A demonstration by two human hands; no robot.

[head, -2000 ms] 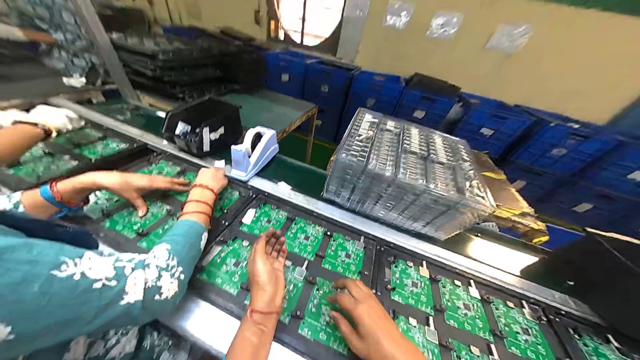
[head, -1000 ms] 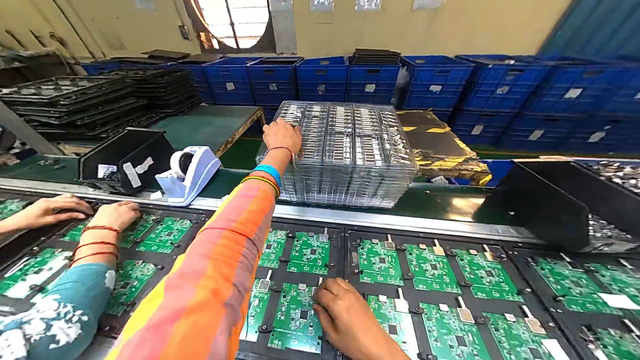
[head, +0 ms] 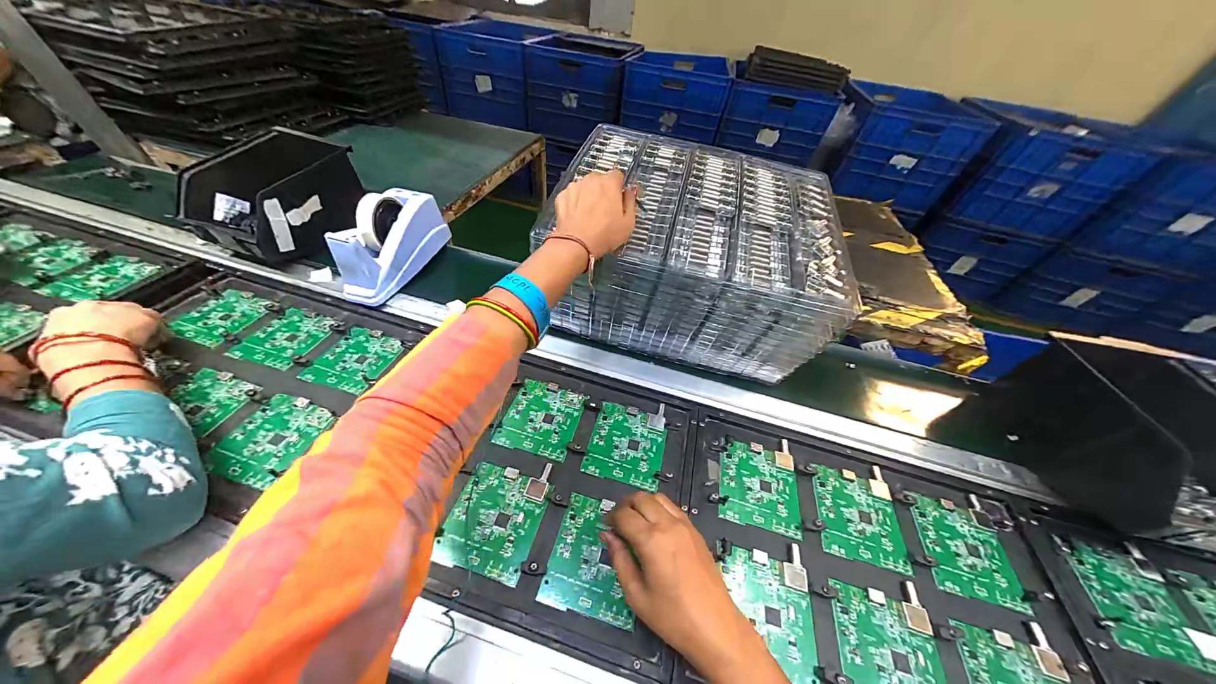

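Note:
My left hand point(head: 597, 217) reaches over the stack of clear plastic trays point(head: 698, 256), its fingertips at the small metal parts in the top tray's left columns; whether it grips one I cannot tell. My right hand point(head: 655, 560) rests with bent fingers at the right edge of a green circuit board point(head: 581, 560) in a black frame; its fingertips are partly hidden and nothing plain shows in them. Another green circuit board point(head: 622, 445) lies just above, with a metal part at its upper right corner. Boards to the right also carry such metal parts.
At the left, a co-worker's hand point(head: 100, 337) is over other boards. A white tape dispenser point(head: 389, 245) and a black bin point(head: 271, 195) stand beyond the metal rail point(head: 760, 399). A dark bin point(head: 1111, 427) is at right; blue crates point(head: 912, 142) line the wall.
Two seconds ago my left hand was over the boards; one second ago it was at the tray stack, where it still is. My right hand has stayed by the boards. The view has shifted.

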